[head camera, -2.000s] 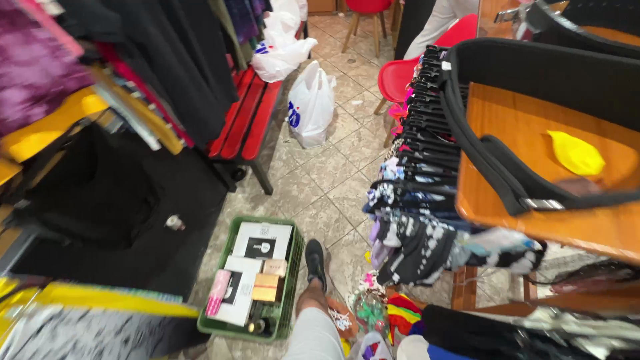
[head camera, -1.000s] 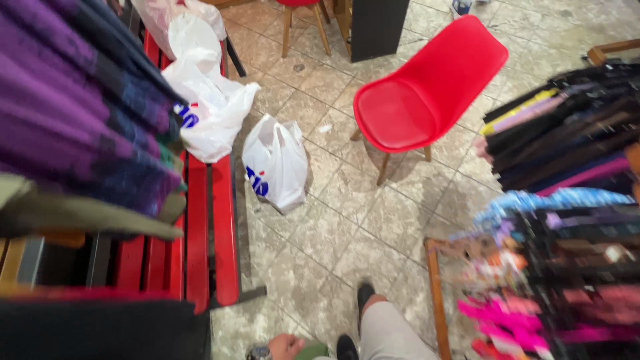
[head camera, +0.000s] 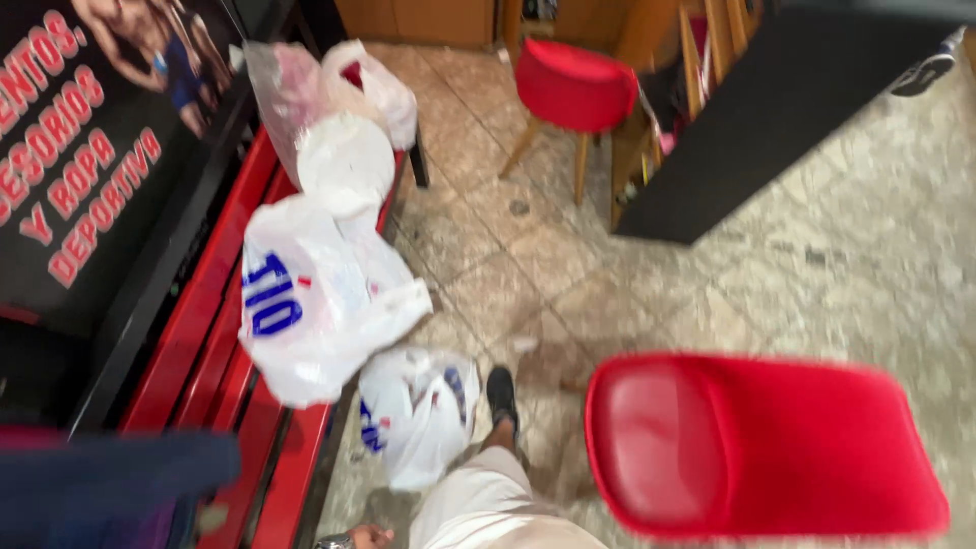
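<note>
At the bottom edge my left hand shows only in part, with a metal watch at its wrist; the rest of it is cut off by the frame. Whether it holds anything cannot be told. Above it a white plastic bag with blue lettering stands on the floor beside my forward leg. A larger white plastic bag lies on the red slatted bench, and behind it are a white round bundle and a clear bag with pink contents. My right hand is out of view.
A red chair stands close on the right. Another red chair with wooden legs is farther ahead, near a black panel. Hanging dark clothes edge in at lower left, below a printed poster. Tiled floor runs between.
The view has moved forward along the bench, past the clothes rack on the right. The floor bag and nearer red chair now appear close beside my legs; the green crate seen earliest is out of view.
</note>
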